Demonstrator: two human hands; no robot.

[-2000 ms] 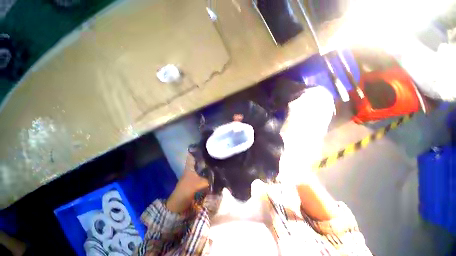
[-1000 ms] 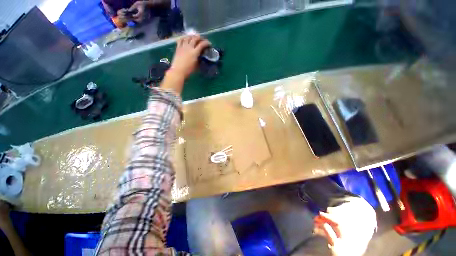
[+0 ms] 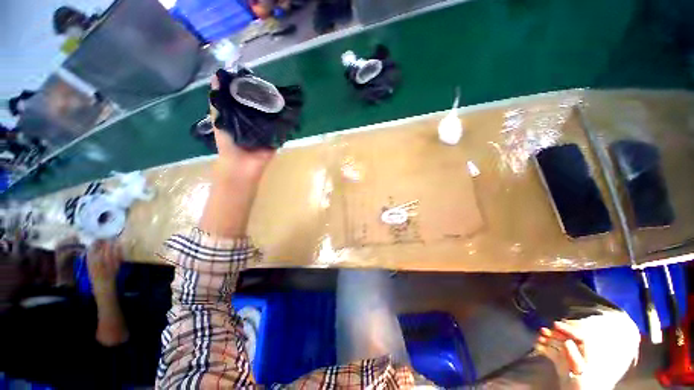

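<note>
My left hand (image 3: 230,146), bare, reaches over the green belt and is shut on a black round unit (image 3: 257,95). The unit's pale oval rim faces up towards me, and its black strands hang over my palm and hide most of my fingers. My right hand (image 3: 565,349), in a white glove with bare fingertips, is low at the right over my lap. Its fingers are loosely bent and apart, with nothing visible in them; glare washes out the glove.
Another black unit (image 3: 370,72) lies on the green belt (image 3: 487,57); one more is partly hidden behind my left hand. The bench holds a small dish (image 3: 395,215) with sticks, a squeeze bottle (image 3: 450,128) and a phone (image 3: 573,190). Another person's hand (image 3: 103,259) is beside white rings (image 3: 101,218).
My left hand has left the unit it was at on the belt, moved left and taken hold of another. Two seconds ago a unit was over my lap. The view has shifted.
</note>
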